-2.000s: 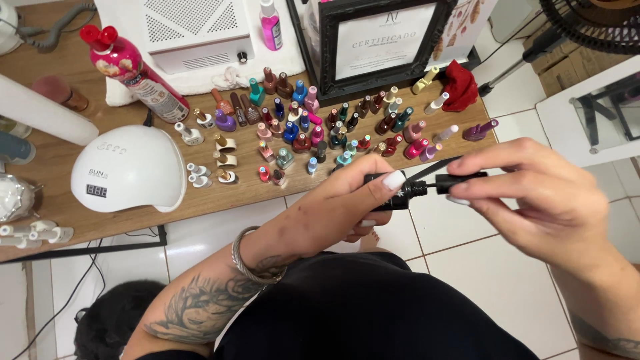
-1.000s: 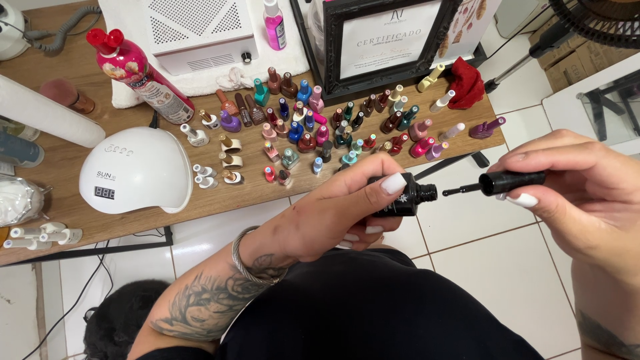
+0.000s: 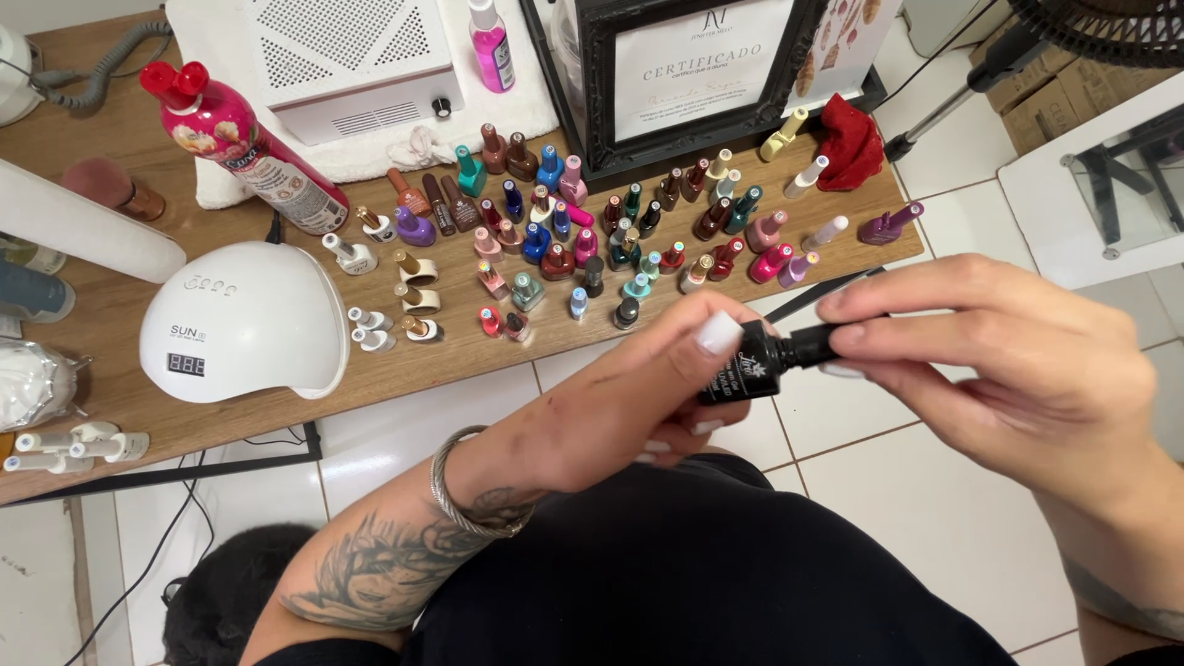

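Note:
My left hand (image 3: 647, 398) grips a black gel nail polish bottle (image 3: 756, 365), held on its side in front of my body. My right hand (image 3: 980, 361) pinches the bottle's black cap (image 3: 814, 346) from the right. The cap is up against the bottle's neck, with its brush hidden; whether the cap is fully seated is unclear. Beyond both hands, many colored nail polish bottles (image 3: 558, 263) stand in loose rows on a wooden table (image 3: 407, 370). A purple nail polish bottle (image 3: 890, 224) sits near the table's right end.
A white nail lamp (image 3: 245, 324) and a tall pink spray bottle (image 3: 250, 153) stand at left. Behind are a white dust collector (image 3: 356, 69), a pink liquid bottle (image 3: 491, 46) and a black-framed certificate (image 3: 689, 74). A red cloth (image 3: 849, 143) lies at right, near a fan (image 3: 1101, 28).
One second ago the cap and its brush were drawn out to the right of the bottle. My right hand has moved left, bringing the cap to the neck.

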